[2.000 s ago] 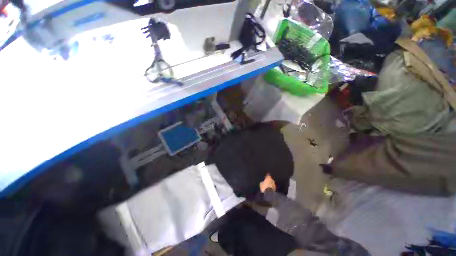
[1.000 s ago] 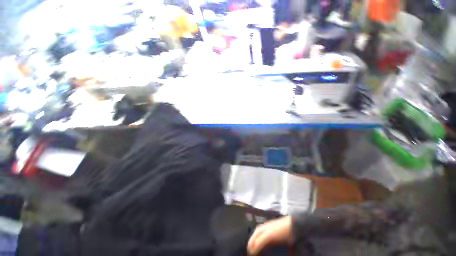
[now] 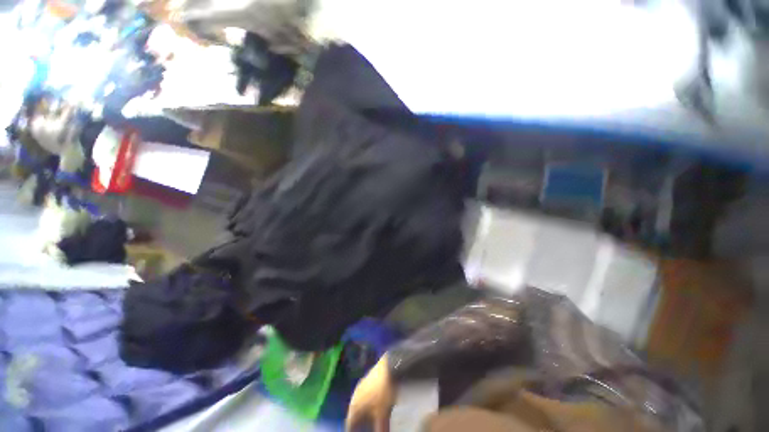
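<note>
A large heap of black cloth stands in the middle of the head view, reaching from the white table's edge down to the left. A smaller dark bunch lies over the lavender cover. My right hand, in a dark glittery-striped sleeve, is at the bottom, below the heap, blurred and partly cut off by the lower edge. A pale patch shows beside it; whether the fingers hold anything is unclear. My left hand is not visible.
The lavender cover is at lower left. A green plastic rim is below the heap. A white table with a blue edge runs across the top. Cartons and a red-white box are left; a white package is right.
The view has swung left and down, so the black heap sits further right and higher, and the lavender cover has appeared. My right hand shows lower and further left in view.
</note>
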